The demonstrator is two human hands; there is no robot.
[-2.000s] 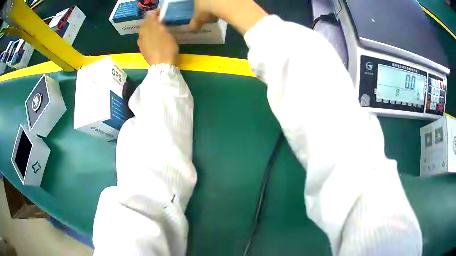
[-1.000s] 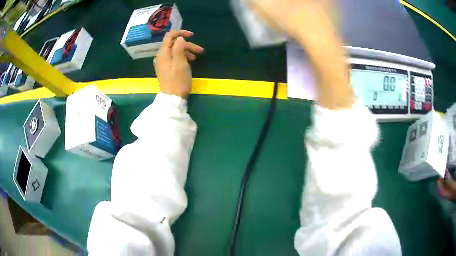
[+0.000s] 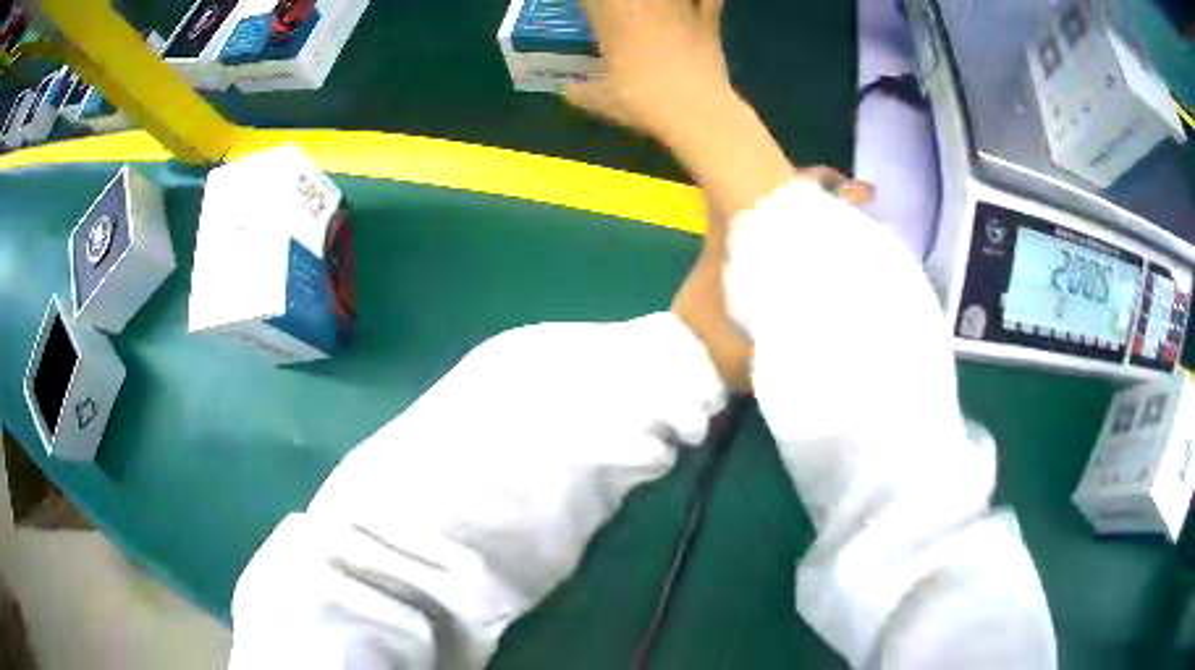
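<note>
A white retail box with a blue panel (image 3: 548, 50) stands on the dark surface behind the yellow edging, cut off by the top edge. My right hand (image 3: 662, 66) is at its right side; the fingers are partly cut off and their grip is unclear. My left hand (image 3: 721, 314) is crossed under my right forearm, mostly hidden, with fingertips showing near the scale's left side. A white box with square codes (image 3: 1107, 111) lies tilted on the pan of the digital scale (image 3: 963, 295). The scale's display is lit with several digits.
A closed GPS box (image 3: 249, 268) stands at left, beside two small open boxes (image 3: 138, 249) (image 3: 92, 393). Another coded box (image 3: 1134, 458) stands below the scale. More boxes (image 3: 288, 59) lie behind a yellow post (image 3: 138, 85). A black cable (image 3: 688, 524) crosses the green bench.
A box now lies on the scale, and the display has gone from 0.0 to a larger reading. My right hand has moved left to the blue-panelled box. My left hand has moved right, under my right arm.
</note>
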